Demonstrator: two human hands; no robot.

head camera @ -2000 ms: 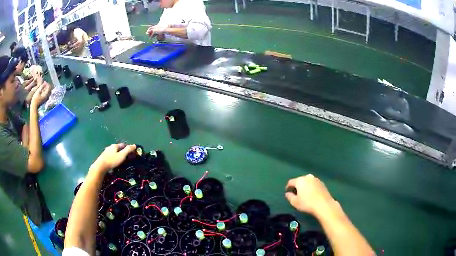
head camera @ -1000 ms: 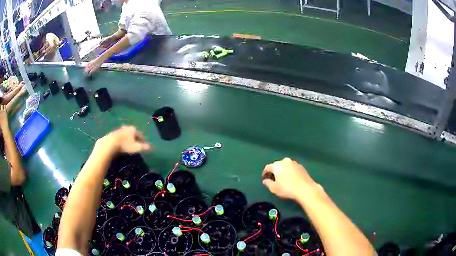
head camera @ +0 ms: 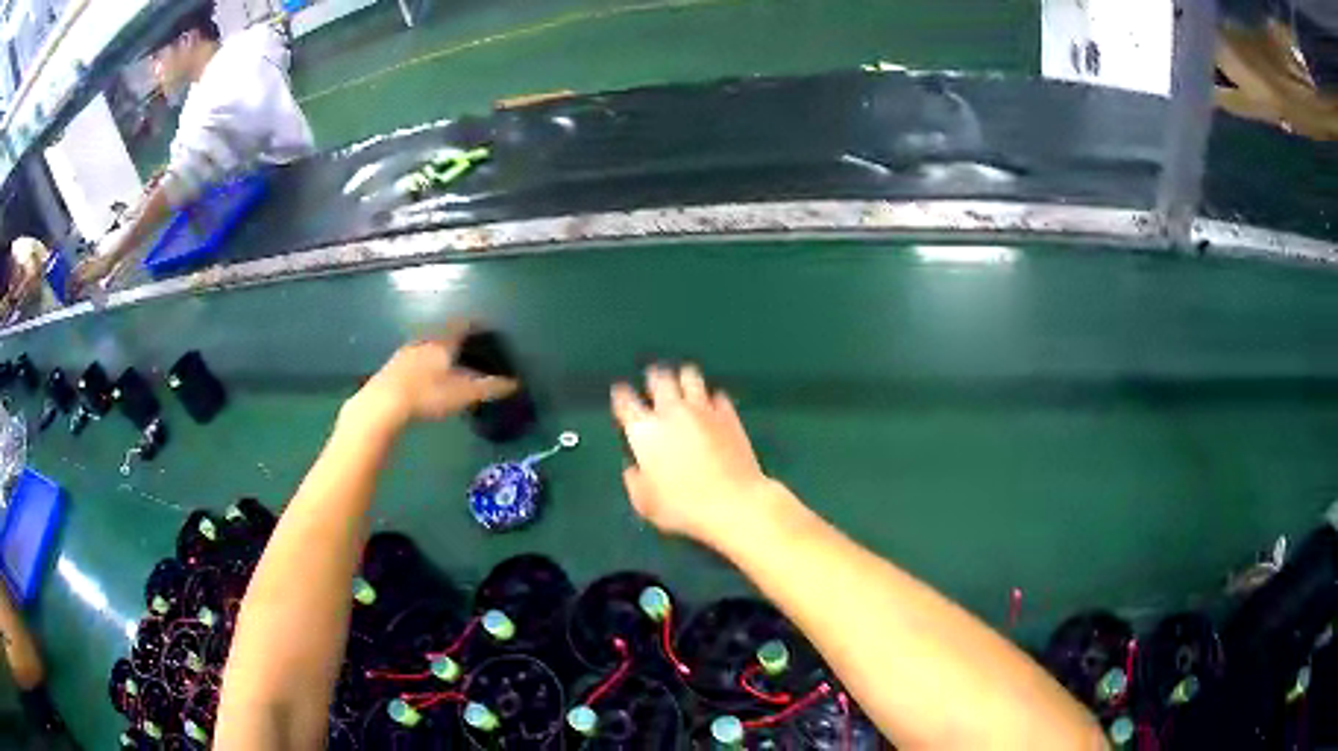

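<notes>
My left hand (head camera: 429,385) has its thumb and fingers around the upper part of a single black housing (head camera: 502,411), which is blurred. The blue-purple circuit board (head camera: 506,496) lies flat on the green bench just below that housing, its pale lead with a small white end pointing up and right. My right hand (head camera: 696,452) is palm down over the bench, right of the board, with fingers apart and nothing seen in it. Many black housings (head camera: 514,690) with red leads and green-topped components are massed below my forearms.
More housings (head camera: 197,386) stand in a row at the left. A blue tray (head camera: 30,536) is at the far left. Beyond a pale metal edge (head camera: 704,228) runs the black belt, bearing a green-yellow item (head camera: 448,169). A person (head camera: 235,118) in white reaches towards another blue tray (head camera: 209,220).
The view has swung right. My left hand has moved from the massed housings to the single housing and closed around it. My right hand has moved towards the board, and its fingers have opened.
</notes>
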